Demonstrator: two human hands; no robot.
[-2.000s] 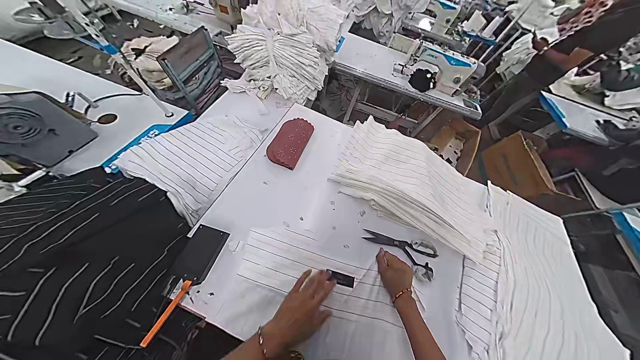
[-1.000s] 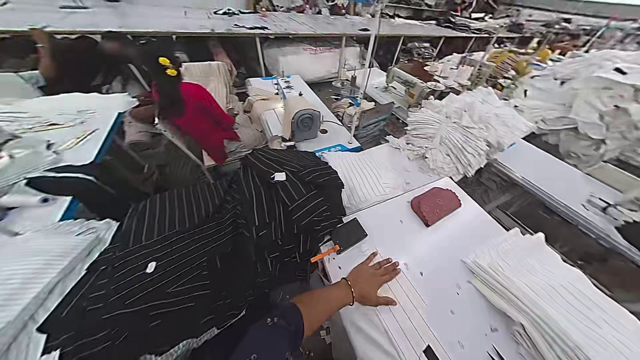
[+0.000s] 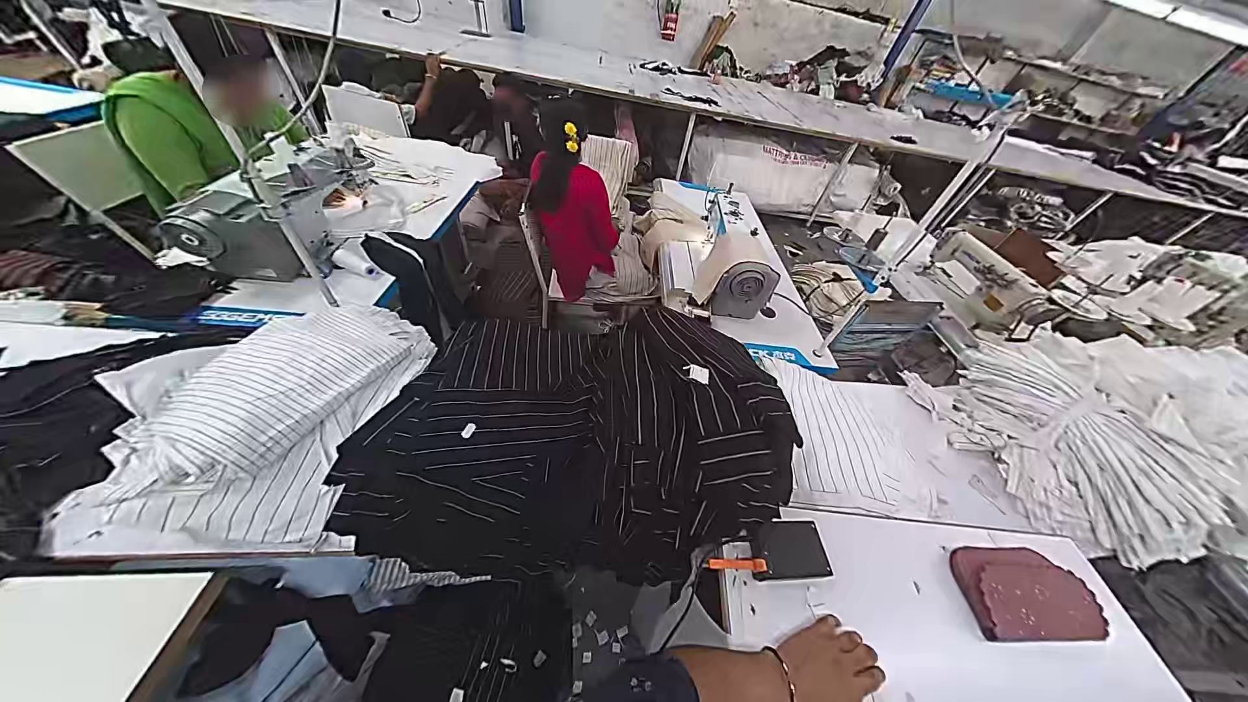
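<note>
My left hand lies palm down at the bottom edge, on the white tabletop; nothing shows in its grip, and what lies under the palm is hidden. Just above it are a black flat pad and an orange strip at the table corner. Farther right on the same top rests a stack of maroon scalloped-edge pieces. Black striped fabric is heaped beyond the corner. My right hand is out of view.
White striped fabric pieces lie stacked at the left. Sewing machines stand on tables behind. A person in red and a person in green sit there. Bundled white fabric lies at the right.
The view has swung left and up. My right hand, seen beside the scissors two seconds ago, has left the view. My left hand remains on the white table.
</note>
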